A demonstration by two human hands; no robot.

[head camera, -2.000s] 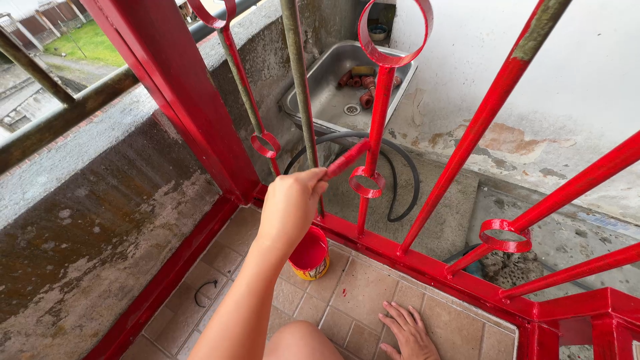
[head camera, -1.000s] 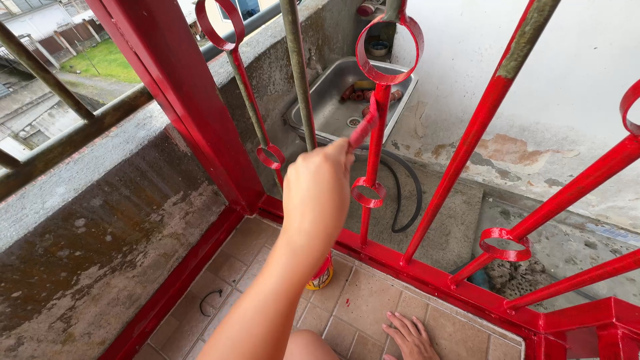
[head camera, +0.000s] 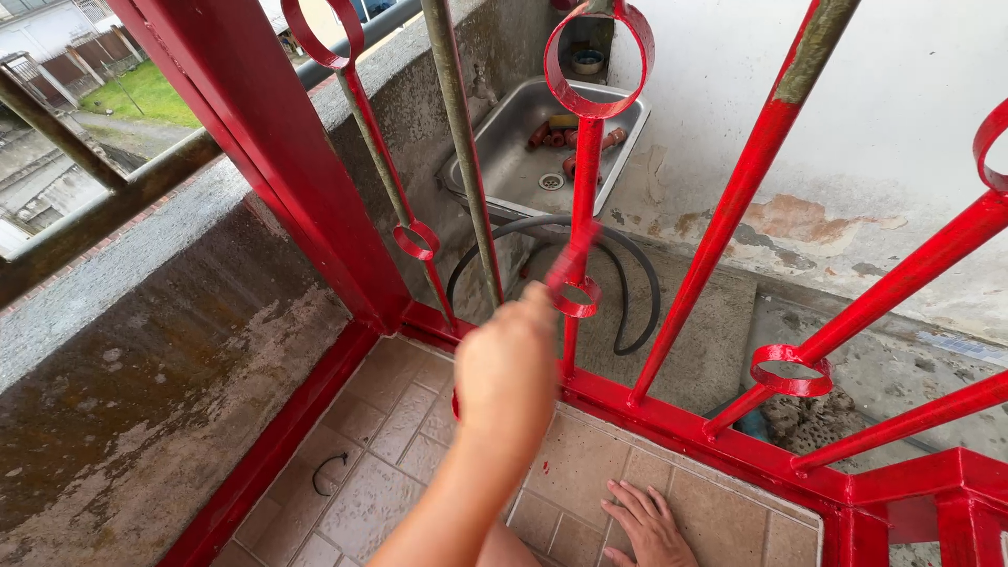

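My left hand (head camera: 508, 350) is closed around a red, motion-blurred paintbrush (head camera: 573, 256), which crosses a red-painted metal baluster (head camera: 585, 177) just above its small ring (head camera: 577, 299). The bristles cannot be made out. My right hand (head camera: 650, 524) rests palm down, fingers spread, on the tiled floor (head camera: 579, 465), holding nothing. Behind my left forearm, only a sliver of the red paint can (head camera: 455, 404) shows. Nearby balusters have red paint, while one bar (head camera: 465, 142) looks bare and weathered, and another (head camera: 815, 47) is bare near its top.
A thick red post (head camera: 276, 150) and low concrete wall (head camera: 157, 378) stand at left. Beyond the railing's red bottom rail (head camera: 677, 417) are a steel sink (head camera: 512, 169) holding brown pipe fittings, a black hose (head camera: 657, 291) and a peeling white wall (head camera: 882, 157). A thin black strip (head camera: 317, 476) lies on the tiles.
My left hand with the brush has moved down the baluster, from near the large ring to near the small one. The paint can, plainer to see earlier, is now mostly behind my forearm.
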